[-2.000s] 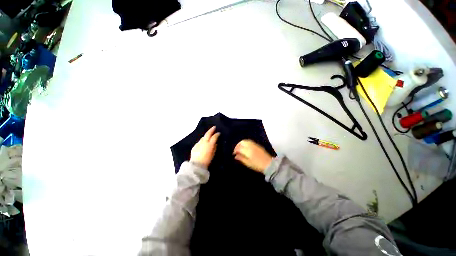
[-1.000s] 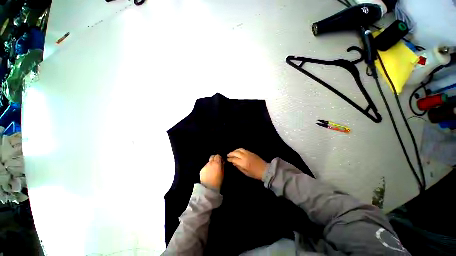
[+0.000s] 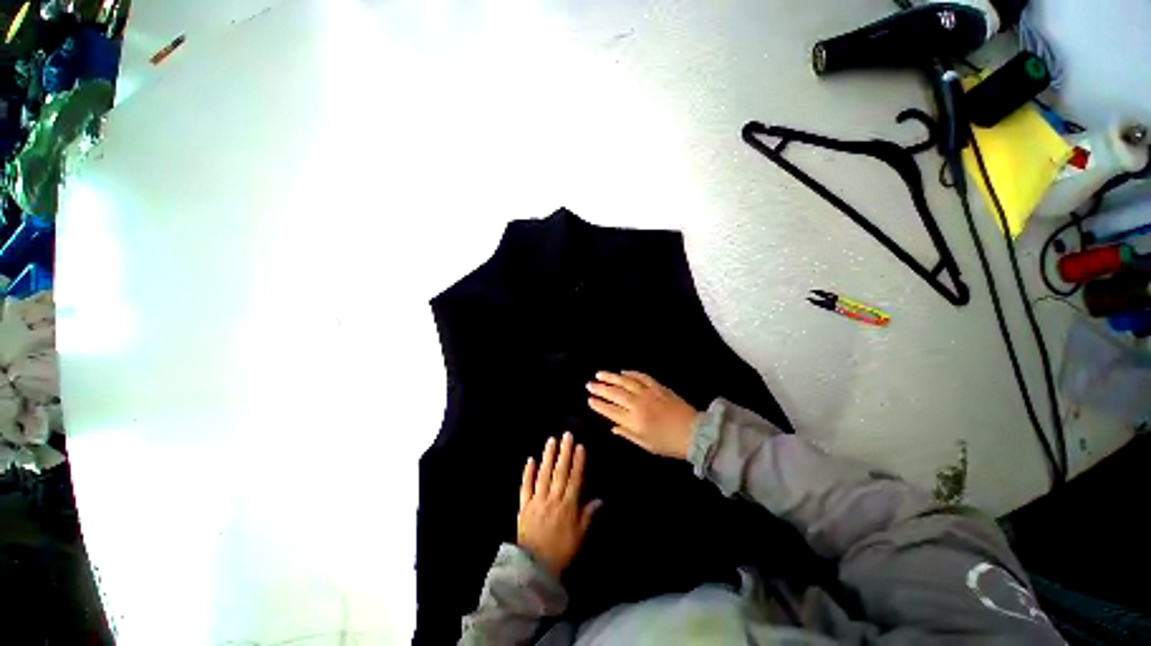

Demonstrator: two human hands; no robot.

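A black sleeveless vest point(image 3: 505, 341) lies spread on the white table, its stand collar at the top and its lower part under my arms and body. My left hand point(image 3: 553, 505) lies on the vest front with fingers apart, pointing up. My right hand point(image 3: 641, 411) lies on the vest higher and to the right, palm down, fingers slightly apart. Neither hand holds anything that I can see. The front fasteners are too dark to make out.
A black hanger point(image 3: 871, 202) lies right of the vest, with yellow-red thread snips point(image 3: 851, 308) below it. A black hair dryer point(image 3: 899, 38), yellow sheet point(image 3: 1020, 164), red spool point(image 3: 1093, 263) and cords lie farther right. A small orange-handled tool point(image 3: 167, 49) is at upper left.
Both hands have moved down from the collar area. They were pinching at the vest's front centre and now lie flatter and farther apart. The table items have shifted with the camera.
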